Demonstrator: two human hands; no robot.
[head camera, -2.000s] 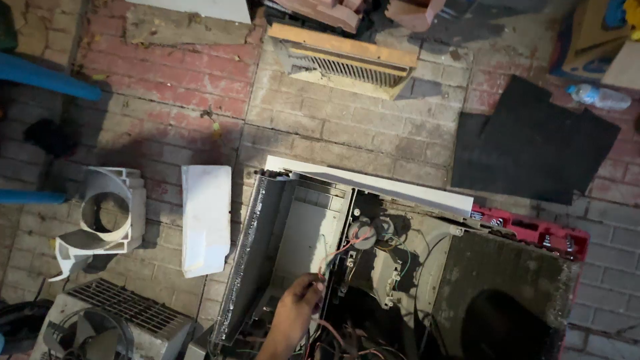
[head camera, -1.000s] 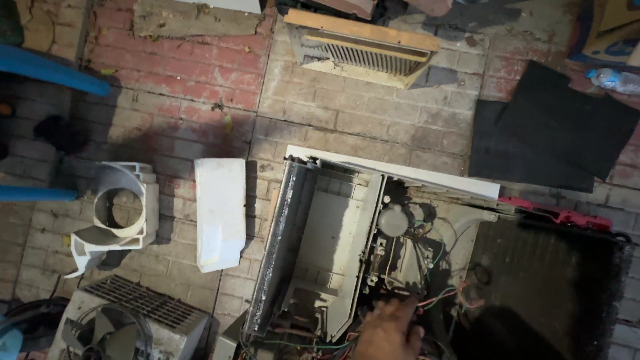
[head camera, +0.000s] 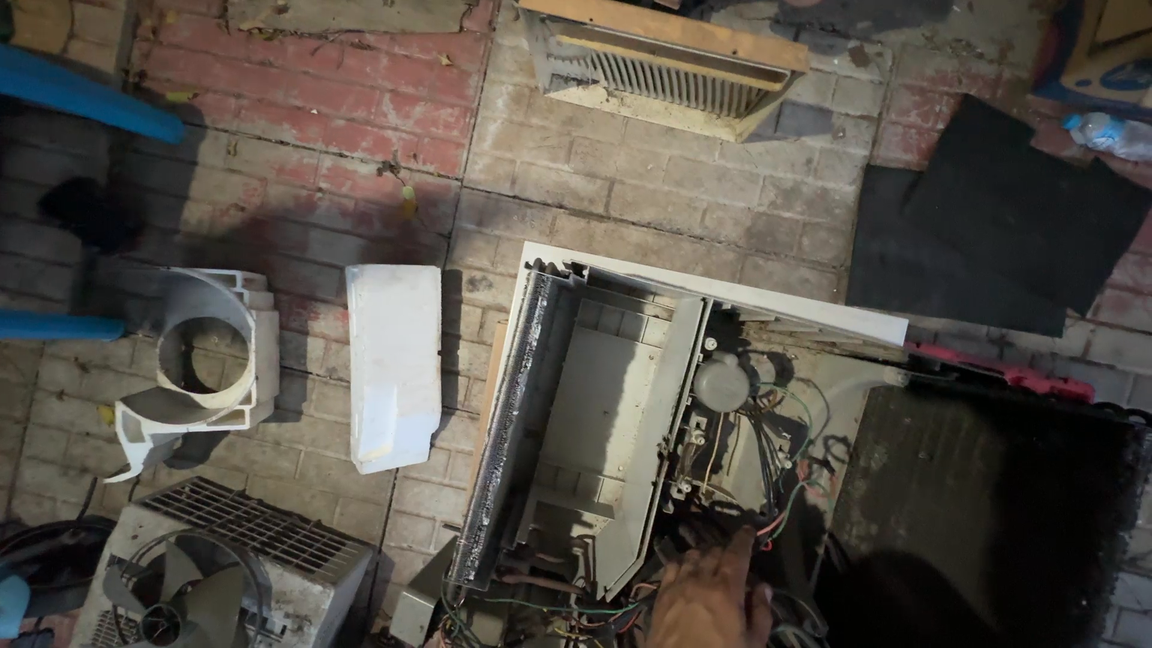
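An opened air conditioner chassis (head camera: 589, 396) lies on the paving, with a finned coil (head camera: 508, 432) along its left side and a dark, larger coil panel (head camera: 936, 513) at its right. My left hand (head camera: 706, 594) reaches in at the bottom of the view, over the dark wiring area. Its fingertips are near red and green wires (head camera: 778, 522); whether they grip anything is hidden in shadow. A round grey metal part (head camera: 722, 382) and dark wires sit above the fingers. My right hand is out of view.
A white plastic fan housing (head camera: 261, 351), a white panel (head camera: 394, 369) and a casing with a fan (head camera: 171, 594) lie at left. A louvred grille (head camera: 666, 67) is at the top. Black sheets (head camera: 981, 225), a plastic bottle (head camera: 1107, 133) and a red case (head camera: 1008, 371) are at right.
My left hand has moved from a reddish wire beside the round part down to the lower wiring area. It no longer holds that wire up.
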